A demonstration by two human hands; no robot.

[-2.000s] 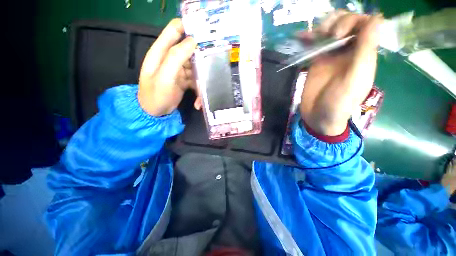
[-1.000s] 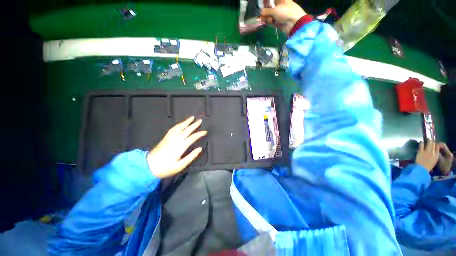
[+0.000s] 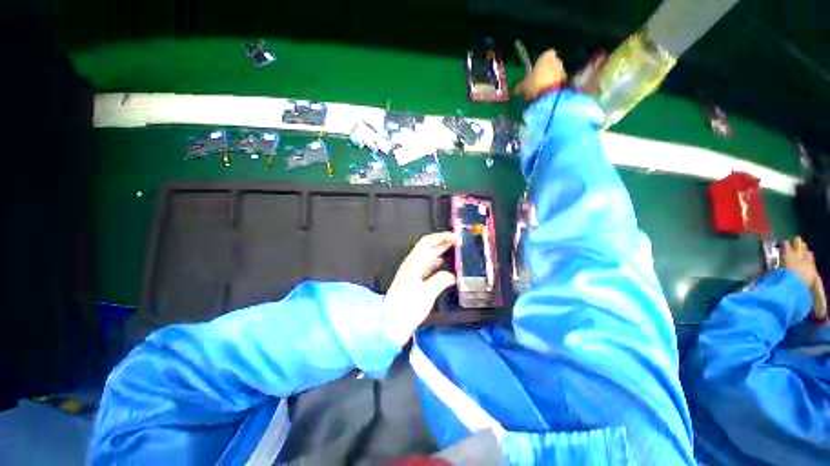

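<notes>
A phone mid-frame (image 3: 474, 253) with a red-pink rim lies in the right end slot of the black compartment tray (image 3: 346, 196). My left hand (image 3: 421, 284) is at its left edge, fingertips touching or very near the rim, thumb and fingers apart. My right hand (image 3: 544, 75) is stretched far forward beyond the white strip, small in view. A thin grey tool, seemingly tweezers (image 3: 522, 56), sticks up from its fingers. Another phone mid-frame (image 3: 486, 75) lies just left of that hand. A further frame (image 3: 521, 246) is partly hidden by my right sleeve.
Several loose mainboards (image 3: 308, 155) lie on and before the white strip (image 3: 200, 109). One board (image 3: 258, 53) lies farther back. A yellowish wrapped roll (image 3: 632, 77) is right of my right hand. A red box (image 3: 737, 205) and another worker's hands (image 3: 801, 266) are at the right.
My left hand has moved right, from above the tray's middle to the frame in the end slot. The far frame, held by my right hand a second ago, now lies on the mat, released.
</notes>
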